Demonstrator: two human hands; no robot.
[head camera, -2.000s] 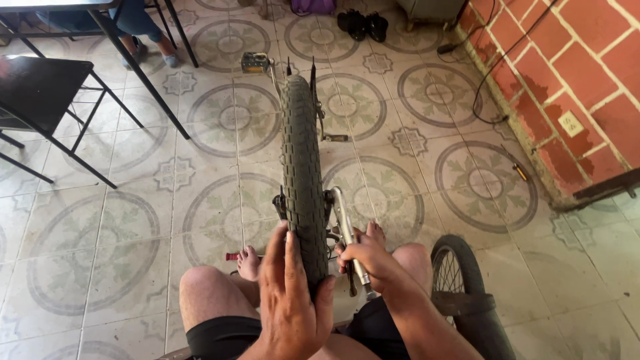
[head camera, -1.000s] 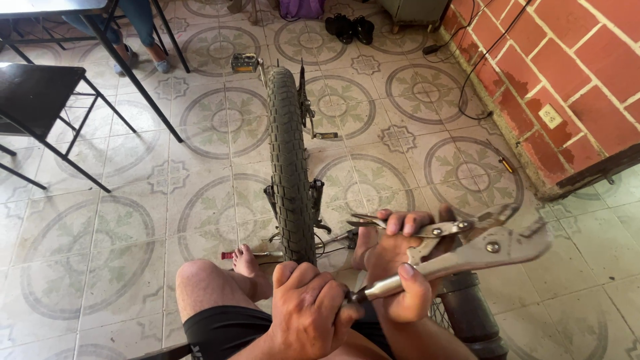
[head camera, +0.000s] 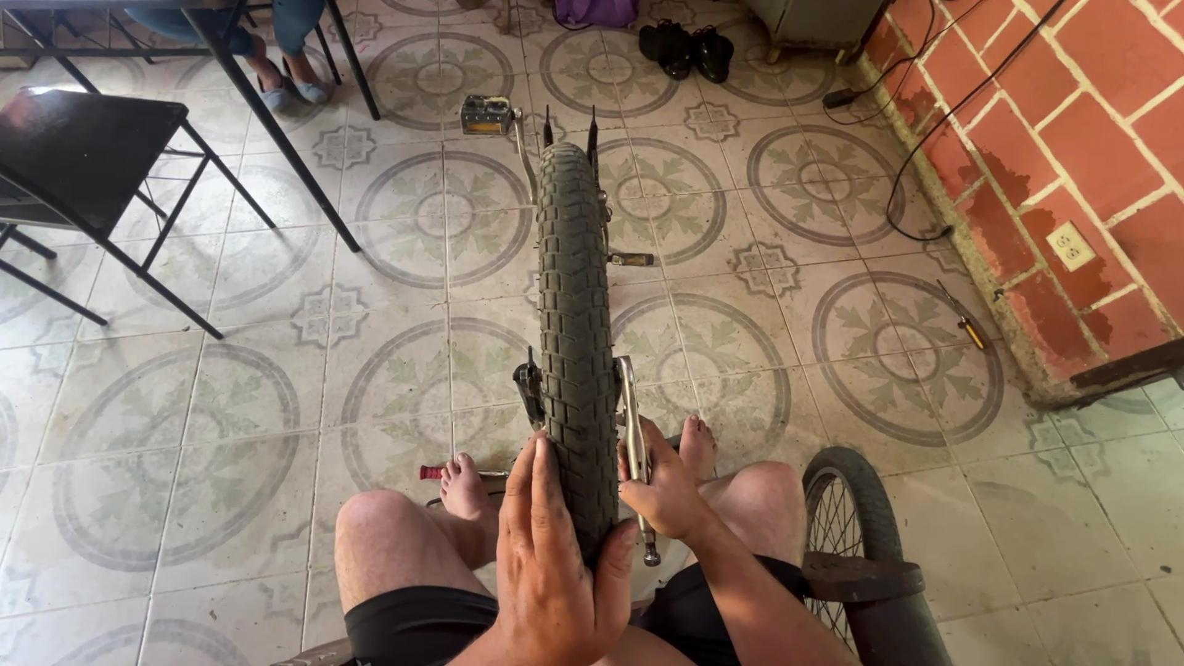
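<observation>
A knobby bicycle tire (head camera: 575, 305) stands upright between my knees. My left hand (head camera: 560, 555) rests on the near end of the tire, its fingers along the left side and its thumb on the right. Locking pliers (head camera: 635, 435) stand along the tire's right side, with their jaws at the wheel's hub area and the adjusting screw toward me. My right hand (head camera: 661, 481) is closed around their handles. A brake part or axle fitting (head camera: 528, 384) shows on the left side. What the jaws grip is hidden behind the tire.
A pedal (head camera: 487, 115) on its crank lies beyond the wheel. Another wheel (head camera: 851, 509) stands by my right knee. A yellow-handled screwdriver (head camera: 971, 333) lies near the brick wall (head camera: 1064, 120). Black shoes (head camera: 686, 51) are farther off. A person's feet (head camera: 294, 91) are by the table at left.
One second ago both hands held the locking pliers up in front of the wheel. Now the pliers are down at the tire's right side, and my left hand is on the tire.
</observation>
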